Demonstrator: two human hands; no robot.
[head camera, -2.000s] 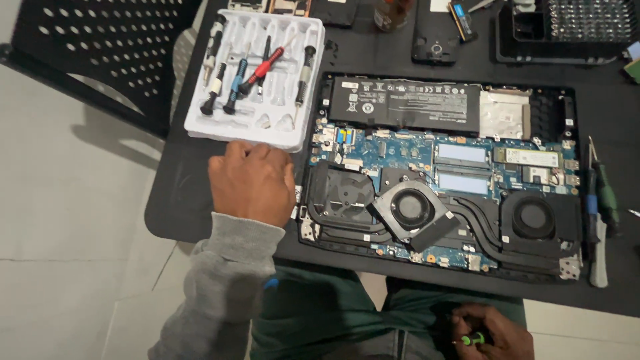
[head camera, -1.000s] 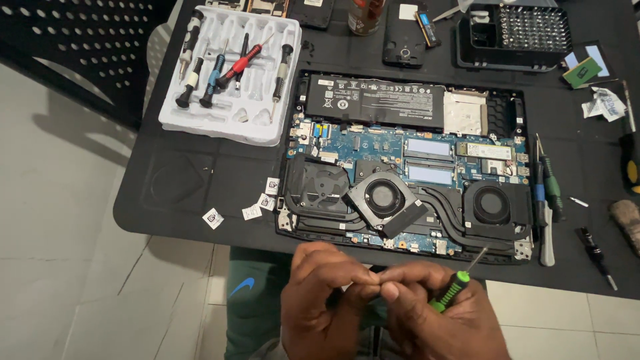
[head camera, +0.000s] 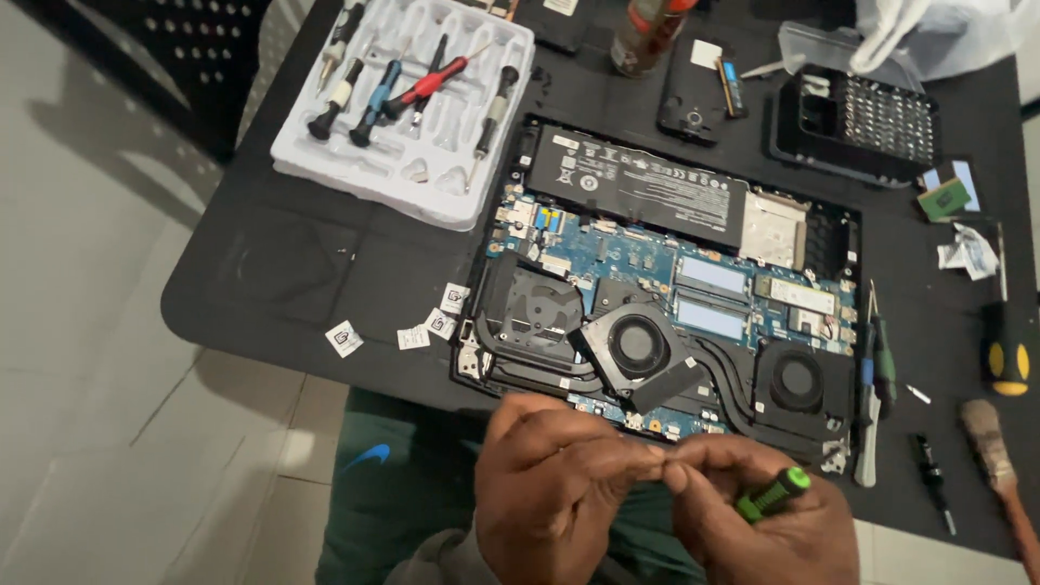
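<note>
An opened laptop base shows its battery (head camera: 638, 183), blue mainboard (head camera: 605, 256) and fans. One loose cooling fan (head camera: 639, 345) lies tilted across the heat pipes. Below the laptop's front edge, my left hand (head camera: 561, 479) and my right hand (head camera: 756, 508) meet at the fingertips; whatever lies between them is too small or hidden to tell. A green-handled screwdriver (head camera: 773, 494) is held in my right hand, its shaft hidden. Several small white stickers (head camera: 344, 338) lie left of the laptop on the black table mat.
A white plastic tray (head camera: 390, 175) with several screwdrivers stands at the upper left. At the upper right are a bit case (head camera: 865, 122), a black phone-like device (head camera: 691, 97) and a bottle (head camera: 646, 36). A brush (head camera: 991, 455) and more tools lie at the right.
My left hand has moved from the mat beside the tray to my right hand, below the laptop. Stickers the hand covered or hid now show on the mat. The view has shifted.
</note>
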